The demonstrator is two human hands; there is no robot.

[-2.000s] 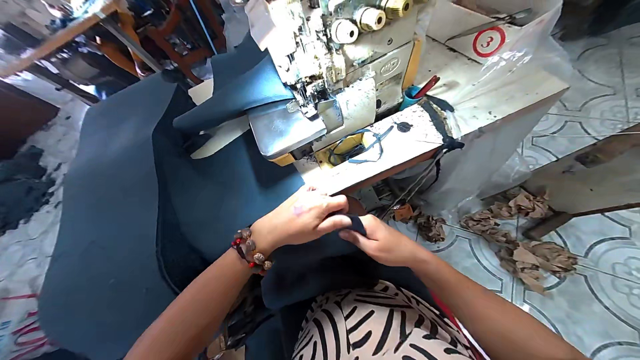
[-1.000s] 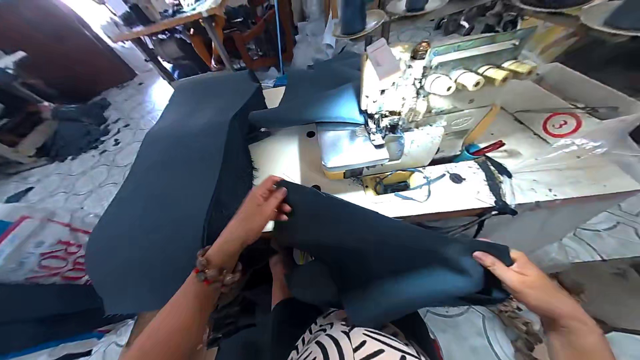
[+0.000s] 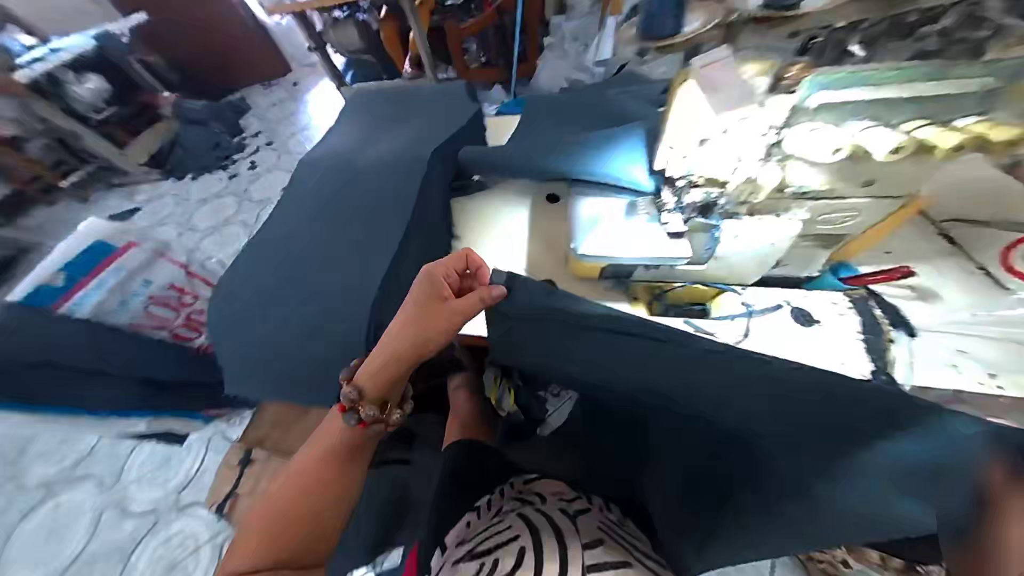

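A long dark blue-grey fabric piece [image 3: 680, 400] stretches across my lap. My left hand [image 3: 452, 300], with a beaded bracelet on the wrist, pinches its upper left corner between thumb and fingers. At the far right edge my right hand [image 3: 1000, 512] is blurred and partly out of view at the other end of the cloth; its grip is not clear. Beyond the cloth stands an overlock sewing machine [image 3: 704, 168] with a lit metal plate. Another fabric piece [image 3: 592, 136] lies beside its needle area, and larger dark panels [image 3: 344, 232] drape over the table's left side.
Thread cones [image 3: 848, 142] line up on the machine's right. A red-handled tool [image 3: 880, 276] and thread scraps lie on the white table [image 3: 840, 328]. Left, a printed plastic sack [image 3: 128, 280] and dark cloth rest on the tiled floor. Another worktable [image 3: 104, 136] stands at the upper left.
Two seconds ago both hands were close together on bunched cloth; they have since moved apart, spreading it wide. My right hand has moved to the right edge. The view has also shifted.
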